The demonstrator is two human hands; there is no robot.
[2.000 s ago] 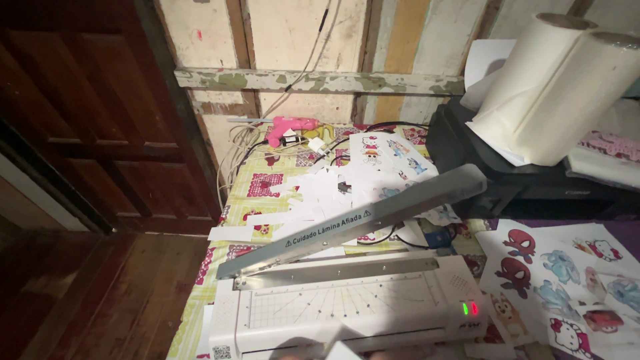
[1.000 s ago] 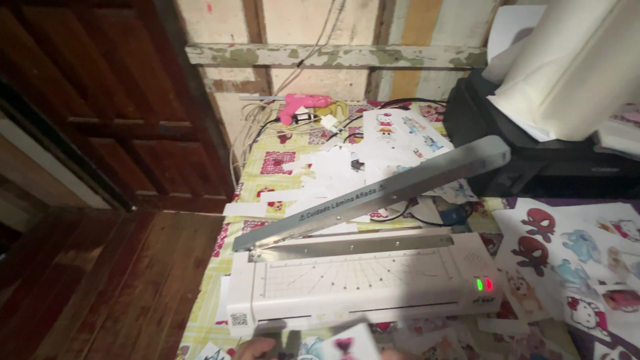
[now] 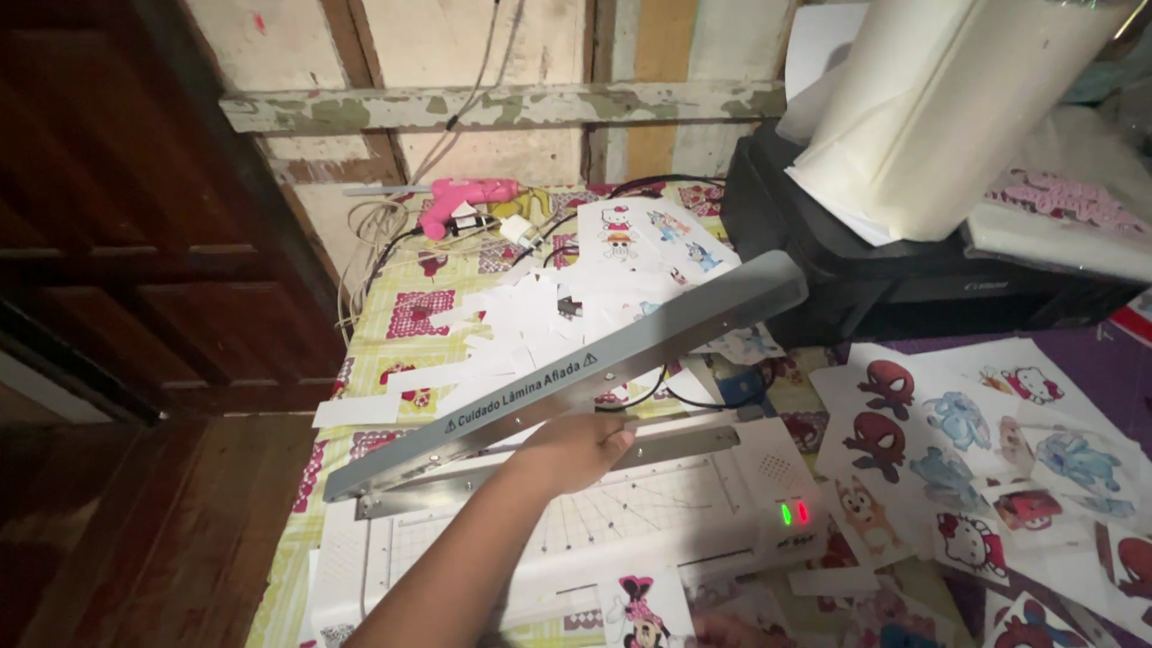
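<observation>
A white laminator with a paper trimmer [image 3: 670,495] lies across the table, its grey metal blade arm [image 3: 558,382] raised at a slant. My left hand [image 3: 571,450] reaches over the printed grid to the metal strip, under the raised arm; its fingertips are partly hidden, so what they touch is unclear. A white card with a Minnie Mouse print [image 3: 643,616] is at the bottom edge of the view, in front of the trimmer. My right hand [image 3: 727,630], dim and mostly cut off, is at the card's right side; its grip cannot be made out.
White paper scraps [image 3: 504,333] and a printed sheet [image 3: 648,234] lie behind the blade arm. A pink glue gun [image 3: 463,198] and cables are at the back. A black printer [image 3: 900,288] bearing white rolls [image 3: 954,117] stands right. Printed character sheets [image 3: 945,432] cover the right side.
My left hand has moved from the front edge of the trimmer up to the metal strip beneath the blade arm. The blade arm stays raised.
</observation>
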